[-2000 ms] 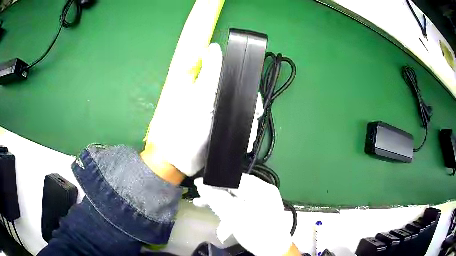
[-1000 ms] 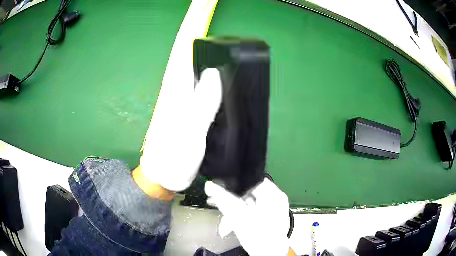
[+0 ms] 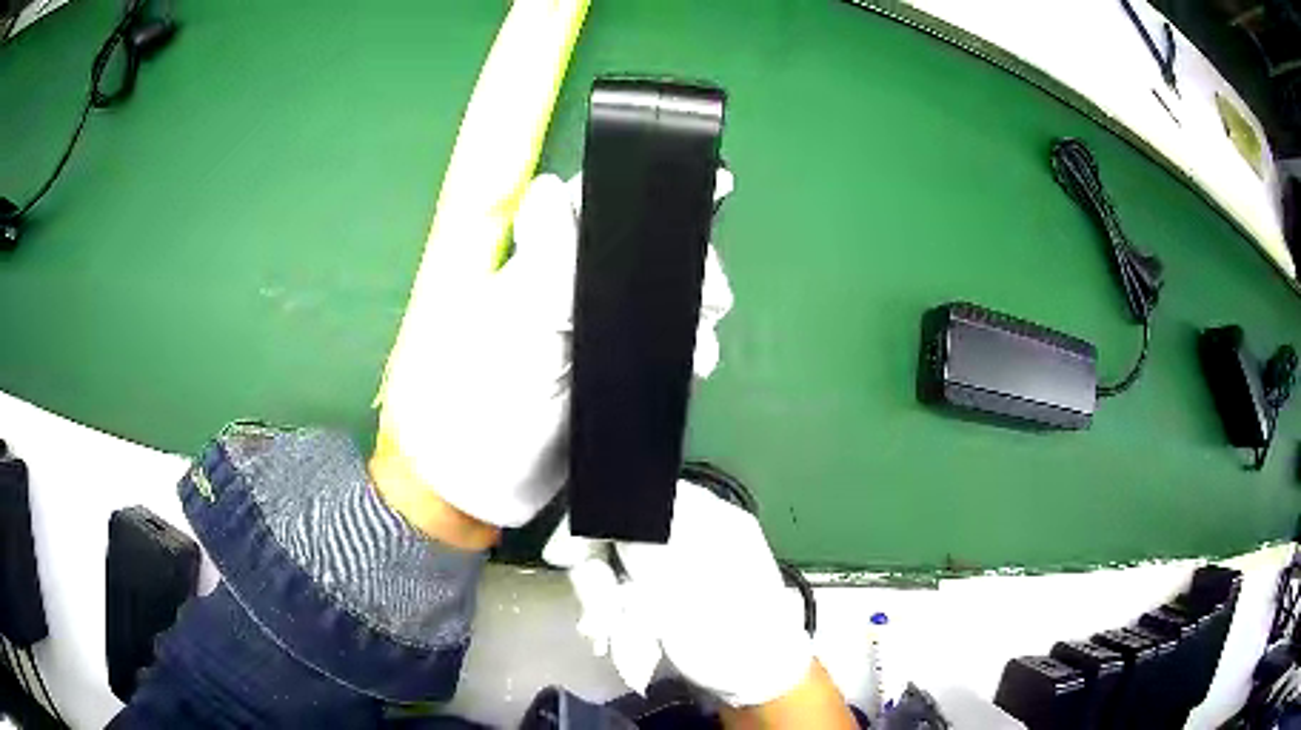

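Observation:
A black power adapter (image 3: 645, 314) stands on its long axis in the middle of the view, a narrow side facing me, above the green belt. My left hand (image 3: 492, 371), in a white glove, grips it from the left, with fingertips showing at its right edge. My right hand (image 3: 713, 592), in a white glove, is at the adapter's lower end, its fingers touching or just beneath it. A black cord (image 3: 731, 489) loops behind and beside my right hand. The adapter's far faces are hidden.
Another adapter (image 3: 1010, 368) with a coiled cord lies on the green conveyor belt (image 3: 842, 285) at right, one more beyond it. A yellow strip (image 3: 559, 86) crosses the belt. Stacked adapters (image 3: 1127, 659) and a pen (image 3: 878, 663) are on the near right ledge; adapters (image 3: 150, 585) stand near left.
The held adapter has turned from showing a corner and broad face to showing a narrow side. The adapters on the belt have shifted left. Both hands stay on or at the held adapter.

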